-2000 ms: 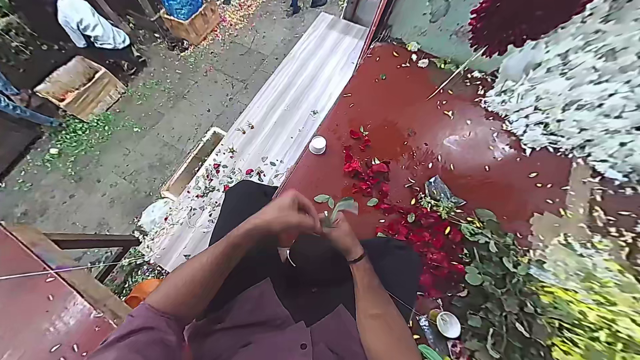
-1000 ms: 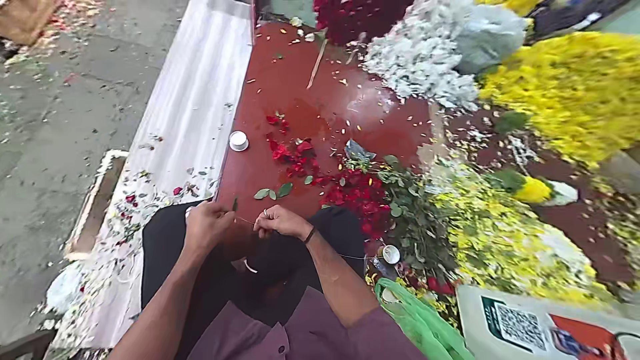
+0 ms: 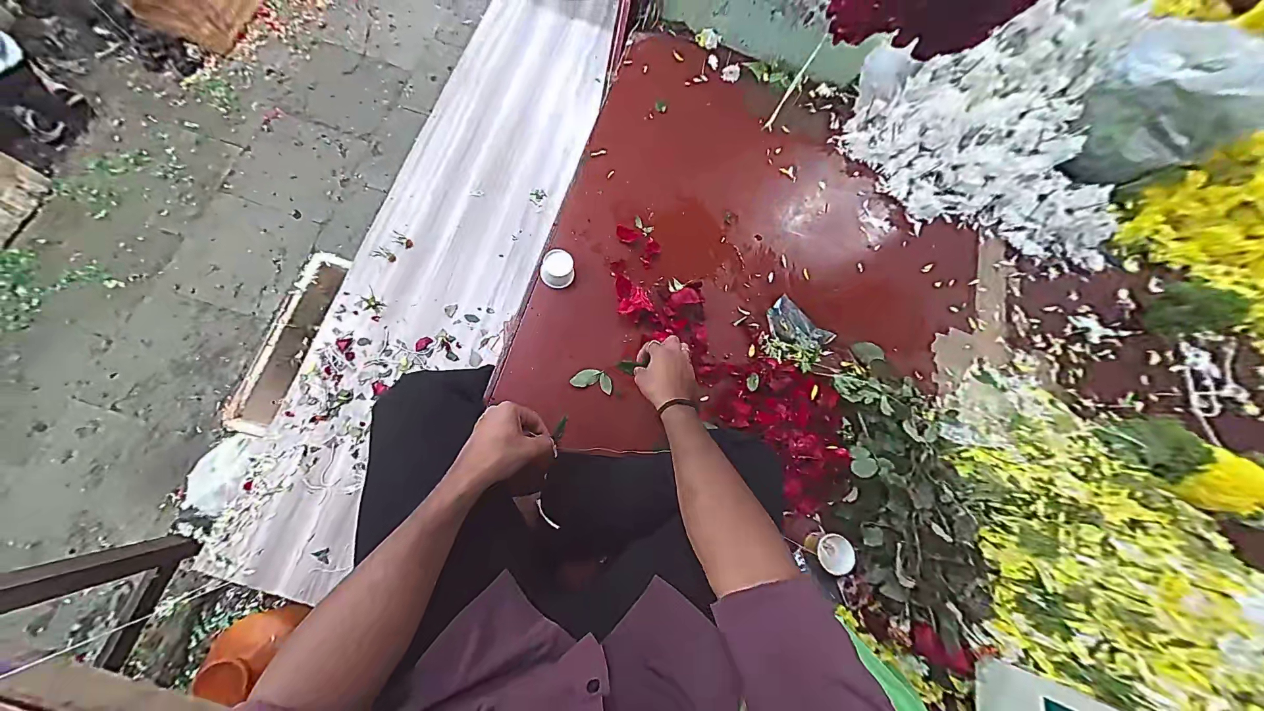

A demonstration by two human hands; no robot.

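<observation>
My left hand is closed above my lap, with a small green leaf showing at its fingertips. Over the red surface, my right hand reaches forward, its fingers pinched by red petals; a small leaf shows beside them, though whether it is held is unclear. A leafy sprig lies just left of that hand. Loose red rose petals are heaped to the right of the wrist. A thin thread seems to run from the left hand toward the spool.
A white cup-like container stands at the red surface's left edge. Green leafy stems lie at right, beside yellow flowers. White flowers fill the upper right. An orange pot is low at left.
My right hand has moved forward, away from my left hand, to the red petals. Two seconds ago both hands were together at a leafy sprig. The view has shifted.
</observation>
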